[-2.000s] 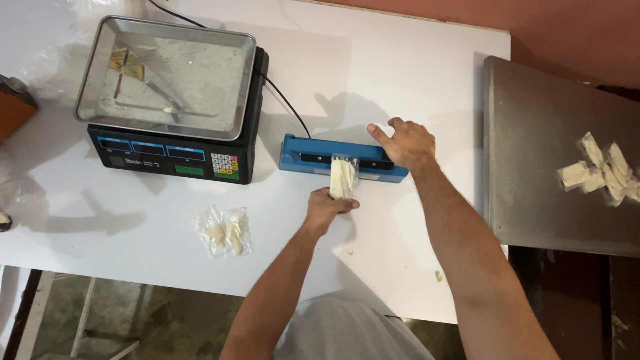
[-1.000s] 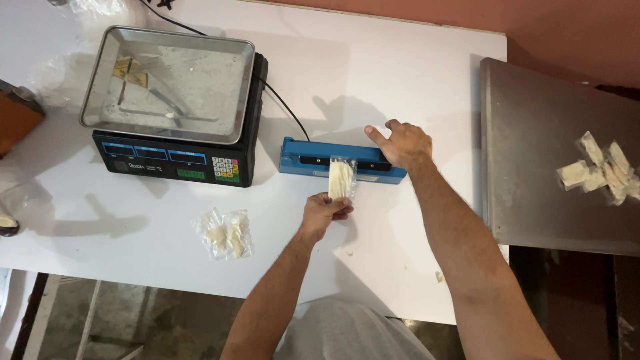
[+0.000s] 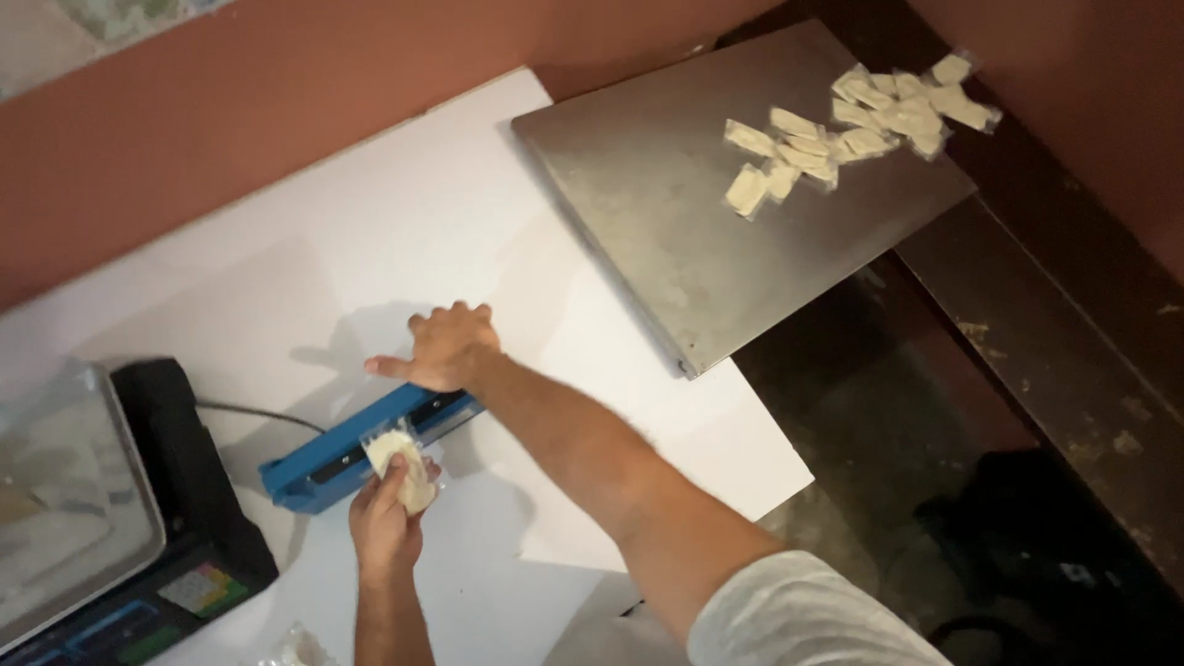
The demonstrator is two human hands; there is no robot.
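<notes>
My left hand (image 3: 390, 518) grips a clear plastic packet of pale, cream-coloured pieces (image 3: 401, 470), its upper end at the near edge of a blue bar heat sealer (image 3: 324, 458). Over the right end of the sealer rests my right hand (image 3: 451, 347), thumb and fingers spread, with nothing seen in it; its palm is hidden. Many similar packets (image 3: 805, 153) lie in a loose heap on a metal sheet (image 3: 629, 213) to the right. Another clear packet (image 3: 301, 647) is partly in view at the bottom edge.
A digital scale (image 3: 208, 481) with a metal pan (image 3: 153, 499) stands at the left. A black cable (image 3: 264, 410) runs from behind it to the sealer. The white table (image 3: 444, 203) meets a reddish wall (image 3: 277, 111) at the back; its right corner ends over a dark floor.
The view has swung strongly to the right and tilted, showing more packets on the metal sheet. My left hand's packet now slants, its end back from the sealer's black strip.
</notes>
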